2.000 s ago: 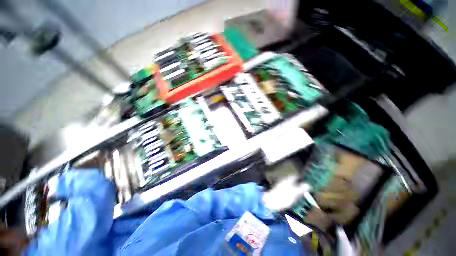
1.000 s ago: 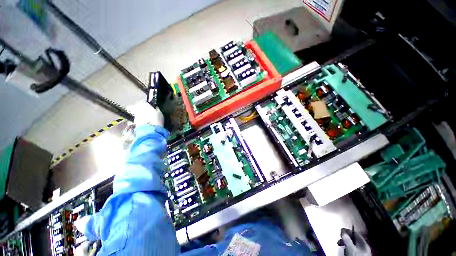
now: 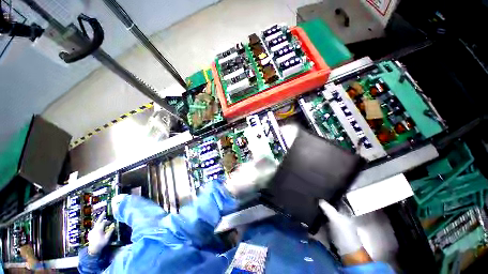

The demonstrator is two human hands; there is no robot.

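A flat dark rectangular piece (image 3: 315, 174), blurred, is tilted in front of me over the line's near rail. My left hand (image 3: 251, 179), gloved and blurred, is at its left edge and appears to hold it. My right hand (image 3: 342, 230), in a white glove, is at its lower edge; its grip is unclear. The middle circuit board (image 3: 227, 155) lies partly hidden behind my left hand and the dark piece. A pale strip (image 3: 259, 136) lies on that board. The right circuit board (image 3: 374, 112) carries a white bar with dark fittings, a tan pad and a green plate.
A red tray (image 3: 278, 95) holds another board above the line. A small dark tray (image 3: 203, 109) is left of it. A white box lid (image 3: 381, 194) is at the near edge. Green fixtures (image 3: 441, 174) pile at right. Another person's gloved hand (image 3: 99, 234) is beside a left board (image 3: 88, 214).
My left hand has come from the far side, by the small tray, to near the middle board. The dark piece there is now in front of me. My right hand has moved up and left.
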